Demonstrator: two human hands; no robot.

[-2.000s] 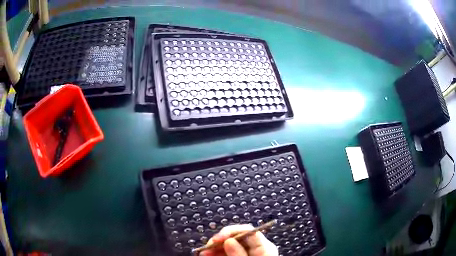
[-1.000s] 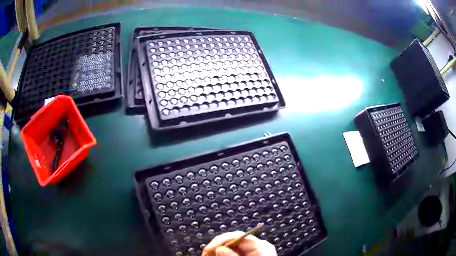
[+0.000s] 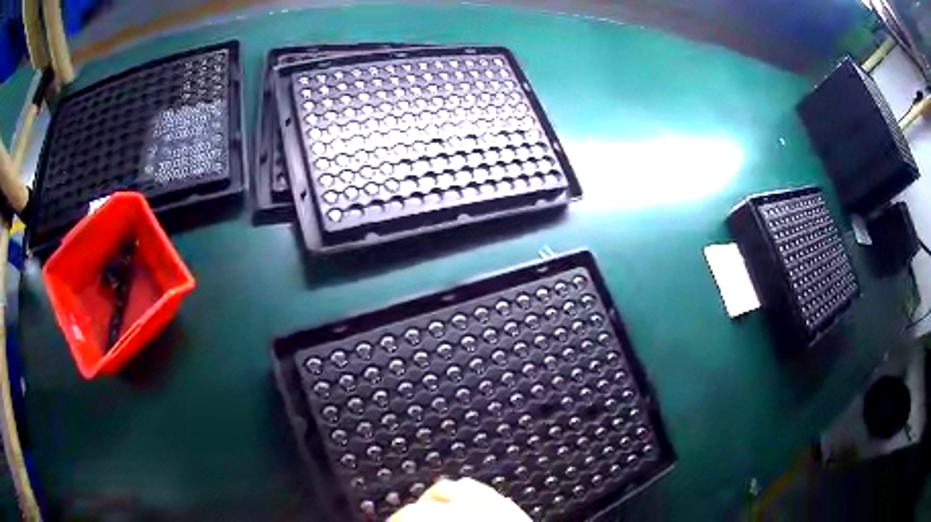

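Note:
The nearest black component tray (image 3: 480, 387) lies on the green bench, with small round shiny parts in rows of pockets. My right hand (image 3: 459, 504) is over its lower part and is mostly cut off by the bottom edge of the picture. Only the bent upper part of the hand shows, pale and blurred. No stick is visible in it now, and its fingertips and grip are hidden. My left hand is out of the picture.
A bright filled tray (image 3: 429, 143) lies askew on another beyond the nearest tray. A partly filled tray (image 3: 138, 133) is far left, behind a red bin (image 3: 117, 285) holding dark tools. At right are a tray stack (image 3: 801, 260), white slip (image 3: 731, 279) and taller black stack (image 3: 860, 138).
My right hand has sunk toward the bottom edge, and the thin brown stick seen in it before no longer shows. The view has shifted, so the nearest tray sits higher in the picture.

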